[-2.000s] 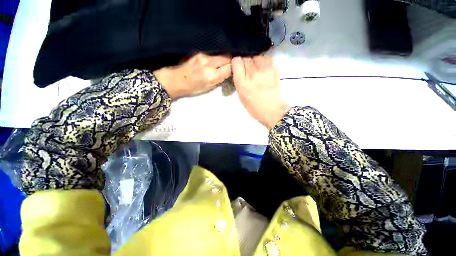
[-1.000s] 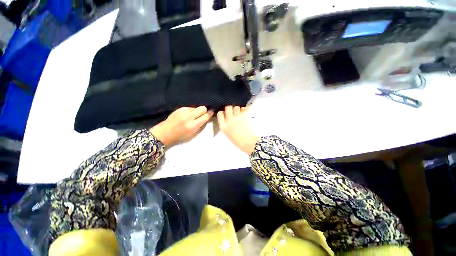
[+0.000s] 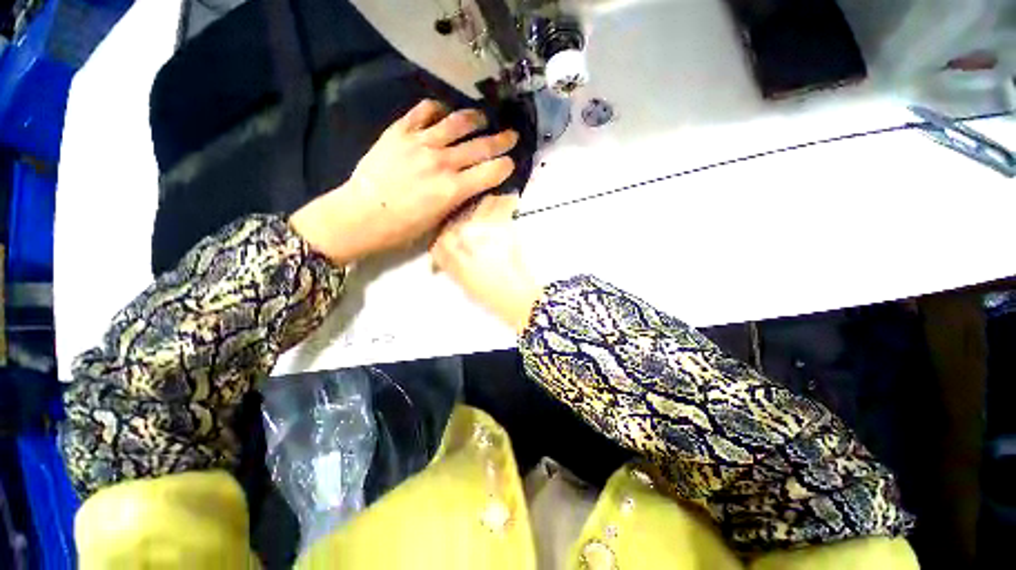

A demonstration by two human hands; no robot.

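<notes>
The black mesh panel (image 3: pixel 223 134) lies on the machine bed and table at the left, its right corner under the presser foot and needle (image 3: pixel 515 80). A grey-green webbing strip (image 3: pixel 228 145) and a black webbing strap (image 3: pixel 292 100) cross it. My left hand (image 3: pixel 429 173) lies on the panel near its right corner, fingers spread towards the needle. My right hand (image 3: pixel 481 251) is just below it at the panel's near edge, fingers partly hidden under my left hand. It seems to pinch the edge.
A white knob (image 3: pixel 566 70) is right of the needle. A flat black rectangle (image 3: pixel 804 50) lies on the bed. Thread snips (image 3: pixel 967 141) lie at the right. A clear plastic bag (image 3: pixel 323 445) hangs below the table. Blue bins (image 3: pixel 39 223) are at the left.
My left hand has moved from the panel's near edge up onto its surface, close to the needle. My right hand has come under it. The panel has turned, and the camera view has shifted.
</notes>
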